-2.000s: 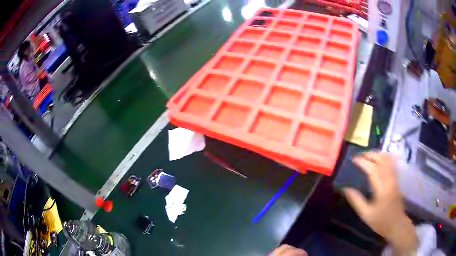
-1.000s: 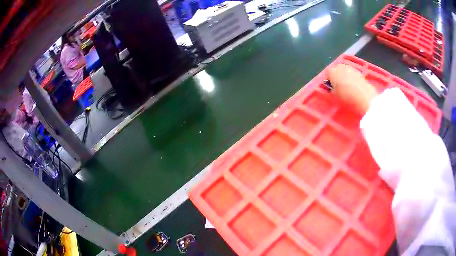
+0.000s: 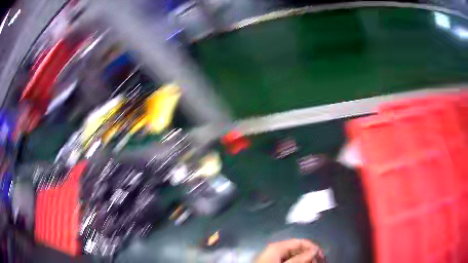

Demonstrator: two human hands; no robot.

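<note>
The frame is strongly blurred. My left hand is at the bottom edge, cut off, with curled fingers; whether it holds anything cannot be told. My right hand is not in view. The red-orange pocketed tray fills the right side. Two small blurred pieces, apparently watch cases, lie on the dark green bench left of the tray. A white paper piece lies above my left hand. Another white piece shows at the tray's left edge. A small orange-gold piece lies left of my hand.
A heap of black and silver clamps lies at left beside a red tray. Blurred clear bottles stand near the middle left. A red knobbed piece is by the metal edging. A yellow mat is behind.
The view has swung left, so the large tray now shows at the right. My right hand, on the tray one second ago, is out of view. My left hand has come into view at the bottom.
</note>
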